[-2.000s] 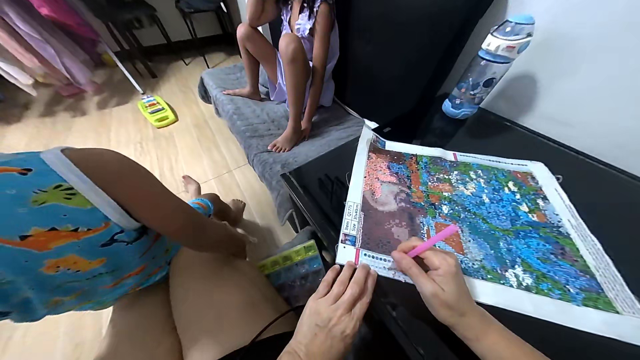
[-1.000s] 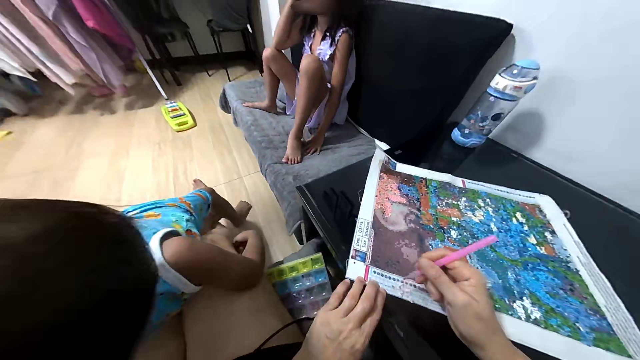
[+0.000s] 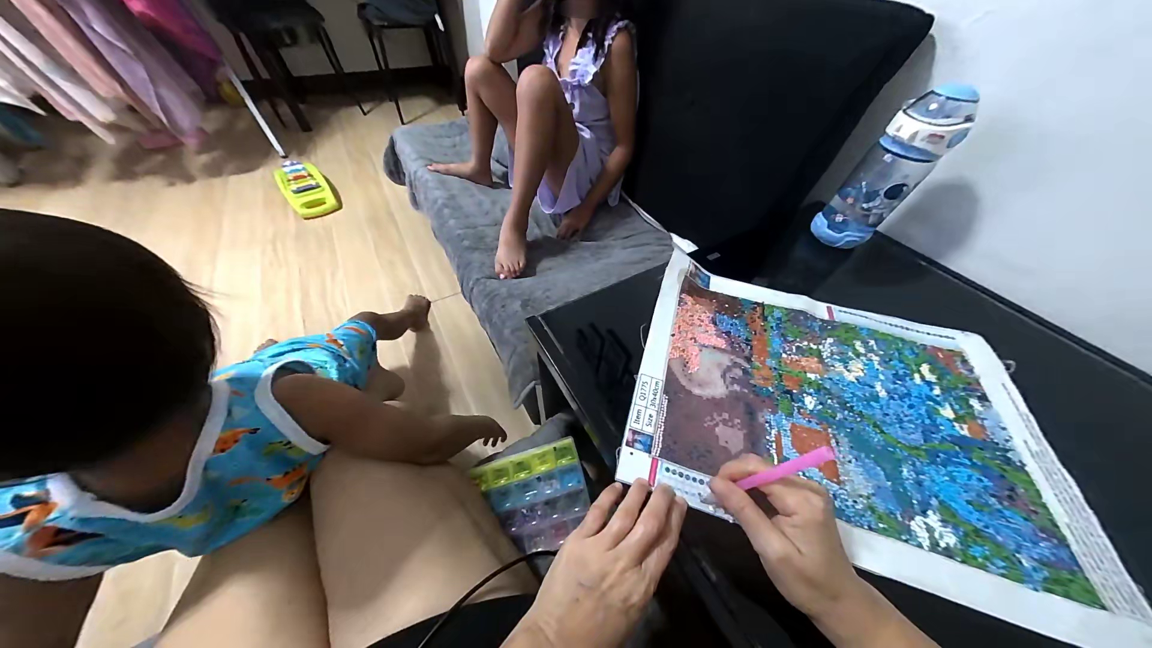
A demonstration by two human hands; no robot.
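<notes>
A diamond painting canvas (image 3: pixel 900 432) with a white border lies on a black table. My right hand (image 3: pixel 792 531) holds a pink applicator pen (image 3: pixel 790 468) over the canvas's lower left edge; the pen's tip is hidden behind the fingers. Flat on the near left corner of the canvas rests my left hand (image 3: pixel 621 549), fingers a little apart, holding nothing. Just left of that hand is a compartment box (image 3: pixel 535 490) of beads with yellow-green, blue and clear lids. Much of the canvas shows blue, green and orange beads; a brownish part lies at its left.
A child in blue patterned clothes (image 3: pixel 261 432) leans by my legs, one hand near the bead box. Another person (image 3: pixel 576 117) sits on a grey-covered seat (image 3: pixel 468 225). A water bottle (image 3: pixel 886 171) stands at the table's back; dark glasses (image 3: pixel 605 355) lie left of the canvas. A yellow-green toy (image 3: pixel 308 191) is on the floor.
The child has shifted: two seconds ago the arm and torso were at the left, and now the head is in view too. My left hand stays at the canvas corner.
</notes>
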